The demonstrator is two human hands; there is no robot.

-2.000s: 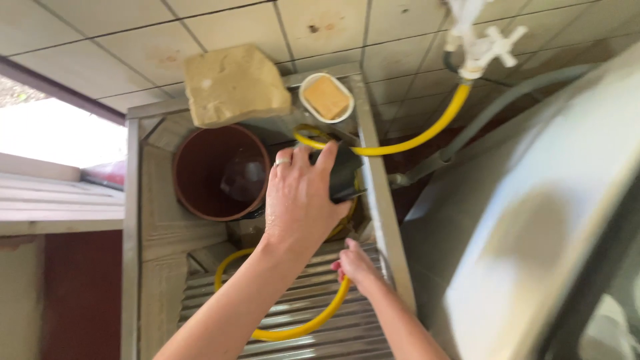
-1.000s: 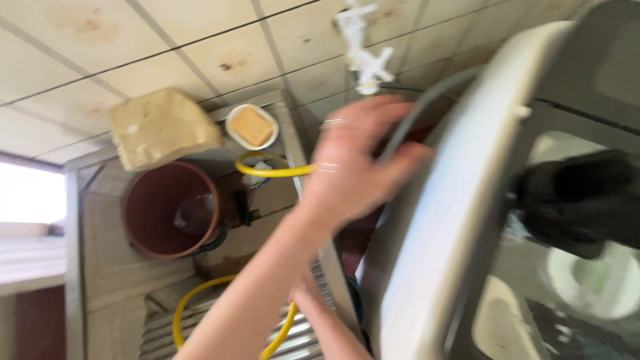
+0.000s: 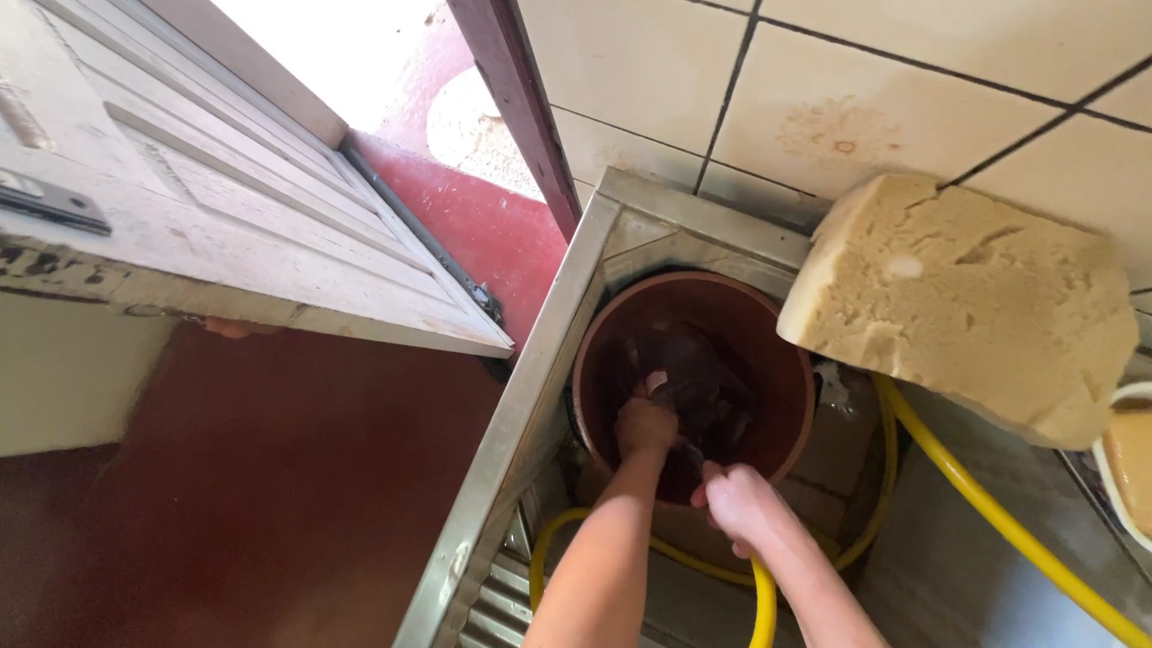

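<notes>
A brown plastic bucket (image 3: pixel 792 423) stands in a metal-rimmed laundry sink (image 3: pixel 486 450), with dark, wet contents (image 3: pixel 711 387) that I cannot make out clearly. My left hand (image 3: pixel 646 423) reaches down inside the bucket; its fingers are partly hidden, and whether it grips anything is unclear. At the bucket's near rim, my right hand (image 3: pixel 740 504) is closed around the end of a yellow hose (image 3: pixel 765 594). The hose runs down from that hand and loops around the bucket's near side. Something clear, perhaps water, shows just ahead of the right hand.
A big block of yellowish foam (image 3: pixel 972 297) rests on the sink's back right corner against the tiled wall. Beside it, at the right edge, is a white dish (image 3: pixel 1125 450) with a tan bar. A ribbed washboard (image 3: pixel 495 603) lies near me. A white door (image 3: pixel 252 207) stands at the left.
The view has swung left, toward the door. My left hand has gone from beside the grey hose at the right into the bucket. My right hand has come up to the bucket's rim.
</notes>
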